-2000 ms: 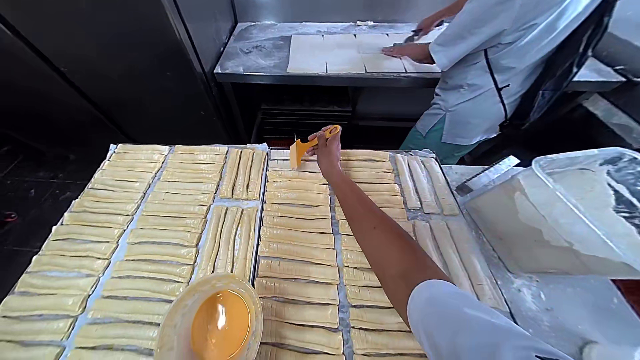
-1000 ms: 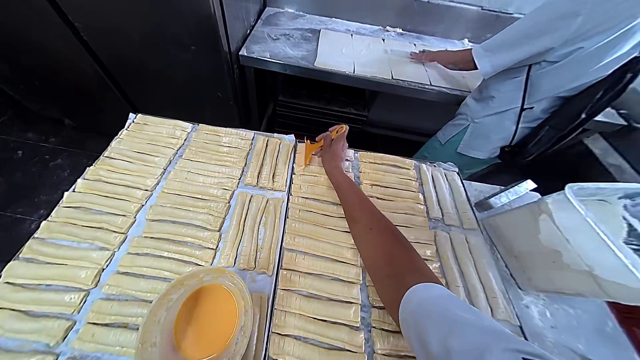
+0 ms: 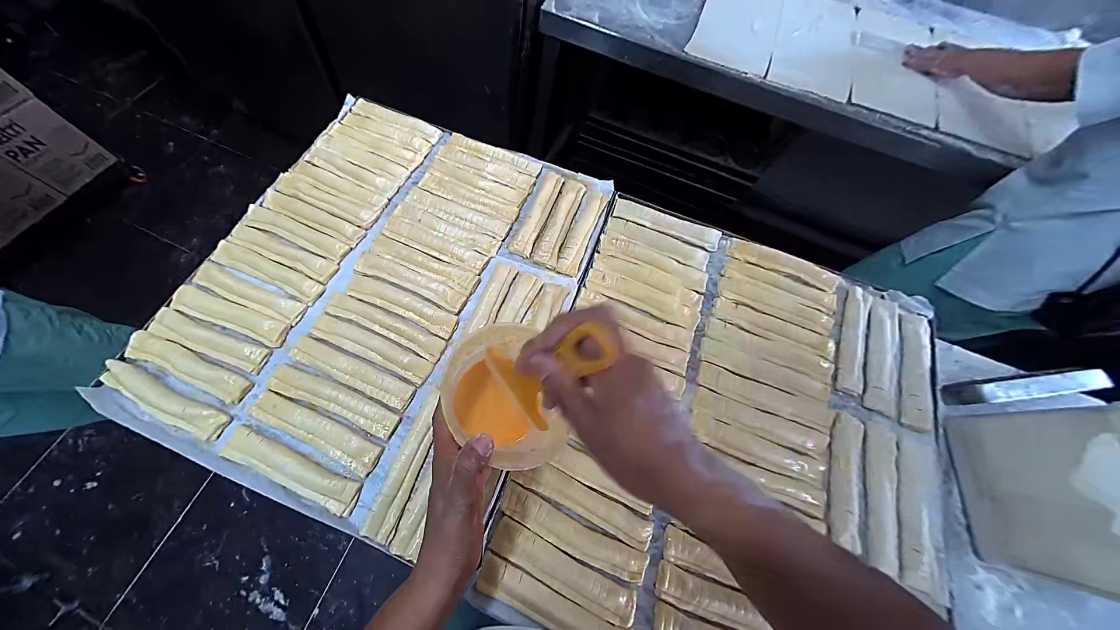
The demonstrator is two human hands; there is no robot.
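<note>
My left hand (image 3: 459, 490) holds a round plastic tub (image 3: 534, 451) from its near left side. Orange liquid (image 3: 481, 407), which looks like egg wash, lies in the tub. In my right hand (image 3: 604, 394) is a pastry brush (image 3: 582, 350) with a yellow handle, its head down inside the tub. Beneath both hands, rows of pale dough strips (image 3: 402, 297) lie on two paper-lined trays set side by side. Many strips look glossy. The tub and my hands hide some strips near the seam between the trays.
A co-worker's hand (image 3: 941, 61) rests on dough sheets (image 3: 809, 44) on a steel counter (image 3: 787, 96) beyond the trays. A floury plastic bin (image 3: 1032, 490) stands at the right. Green clothing (image 3: 52, 363) shows at the left, near a cardboard box (image 3: 44, 157).
My right hand has brought the brush back from the far end of the trays into the tub. My left hand has come into view on the tub. The view has shifted.
</note>
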